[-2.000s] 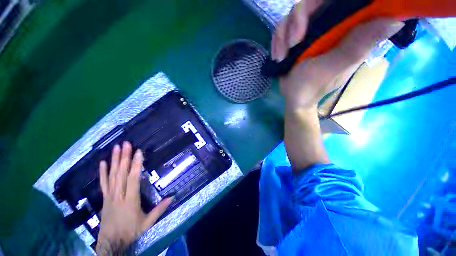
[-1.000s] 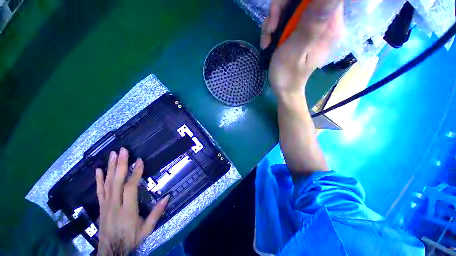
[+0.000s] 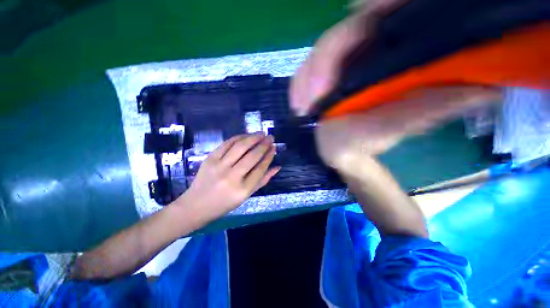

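Observation:
The black plastic housing (image 3: 205, 108) lies on a silvery protective sheet (image 3: 129, 144), seen lengthwise across the middle. Silver metal brackets (image 3: 253, 122) show near its middle and at its left end, where a black flap (image 3: 161, 142) sticks out. My left hand (image 3: 232, 171) rests on the housing, fingers together by the middle bracket; whether it grips anything is hidden. My right hand (image 3: 347, 102) is blurred and holds the orange and black electric screwdriver (image 3: 446, 66) over the housing's right end. The hand and tool hide that end, and I cannot make out the bit.
The green bench mat (image 3: 60, 114) surrounds the sheet. Silvery wrapped material (image 3: 527, 123) is at the right edge of the bench. A brown cardboard edge (image 3: 446, 198) and blue floor (image 3: 506, 210) show at the lower right. Blue sleeves are at the bottom.
My view has turned and shifted left. The screwdriver has moved from the screw dish to over the housing, and the dish is no longer visible. My left hand's spread fingers have drawn together near the middle bracket.

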